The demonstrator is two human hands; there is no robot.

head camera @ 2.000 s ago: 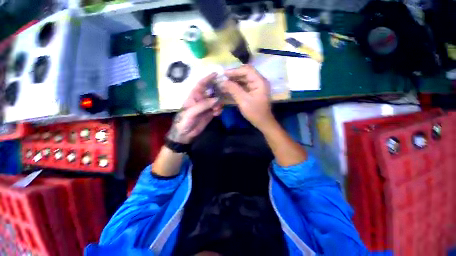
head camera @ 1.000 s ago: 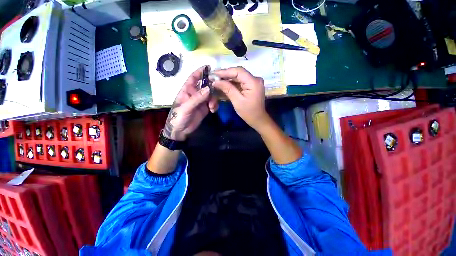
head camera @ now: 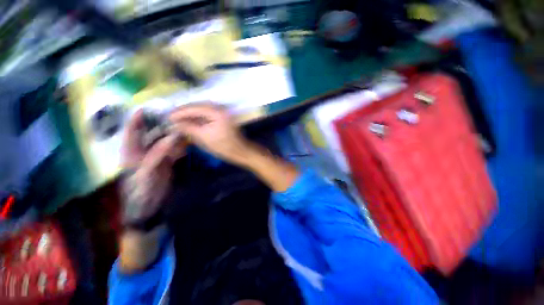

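Note:
The frame is strongly blurred. My left hand (head camera: 146, 161) holds a small dark unit (head camera: 154, 128) between thumb and fingers, above the near edge of the paper. My right hand (head camera: 206, 128) touches the unit's right side with its fingertips pinched together; whether they grip a separate small piece cannot be told. The electric screwdriver (head camera: 173, 64) hangs nose down just beyond the hands. A black ring (head camera: 107, 121) lies on the paper to the left of my left hand.
Red foam trays (head camera: 426, 179) with a few modules stand at the right, another red tray (head camera: 36, 268) at lower left. A dark stick (head camera: 241, 65) lies on white paper. A black fan (head camera: 339, 27) stands at the back. A person's blue sleeve or garment shows at far right.
The whole view has swung to the right and tilted, so the bench and trays appear shifted and blurred. Both hands are still together at the small unit.

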